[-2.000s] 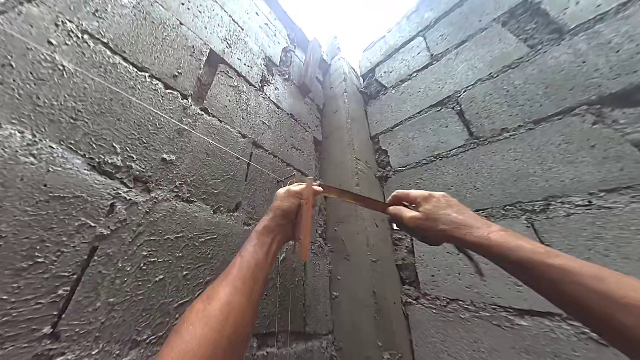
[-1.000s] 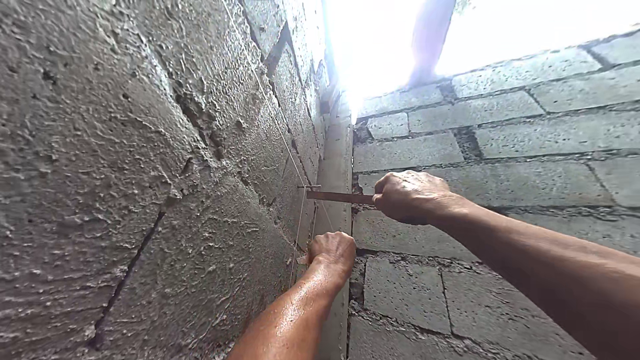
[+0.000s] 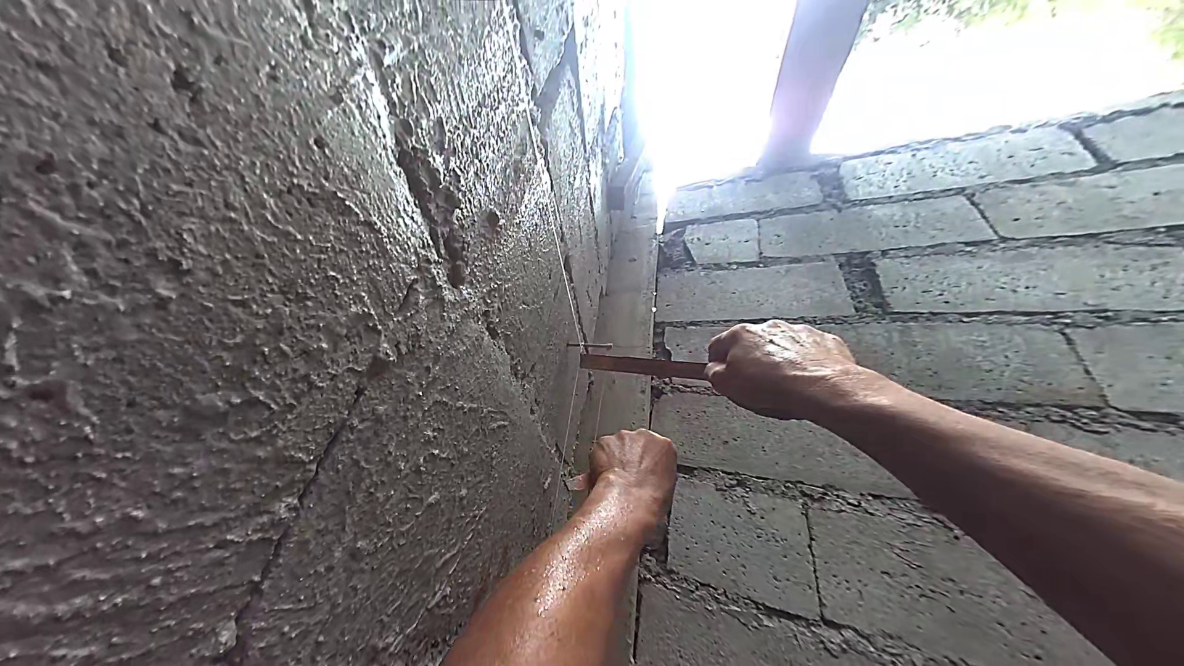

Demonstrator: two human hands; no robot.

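Note:
My right hand [image 3: 782, 368] grips one end of a flat, narrow reddish-brown bar [image 3: 643, 366], whose far end reaches left to the string by the rough wall. Just above that end, a thin nail [image 3: 592, 346] sticks out at the wall, and a taut string [image 3: 561, 250] runs up from it along the wall face. Lower down, my left hand [image 3: 634, 462] is closed beside the corner, with a small pale piece [image 3: 578, 482] showing at its left edge. The rest of what it holds is hidden by the hand.
A rough, wet-looking mortared wall [image 3: 277, 277] fills the left side. A smooth concrete column strip [image 3: 627, 314] stands in the corner. On the right is a concrete block wall [image 3: 980, 361], with a post-like shape [image 3: 814, 79] above it against bright light.
Two seconds ago my hands were both at the bar's height; since then my left hand has dropped below the bar. The view has swung strongly along the left wall.

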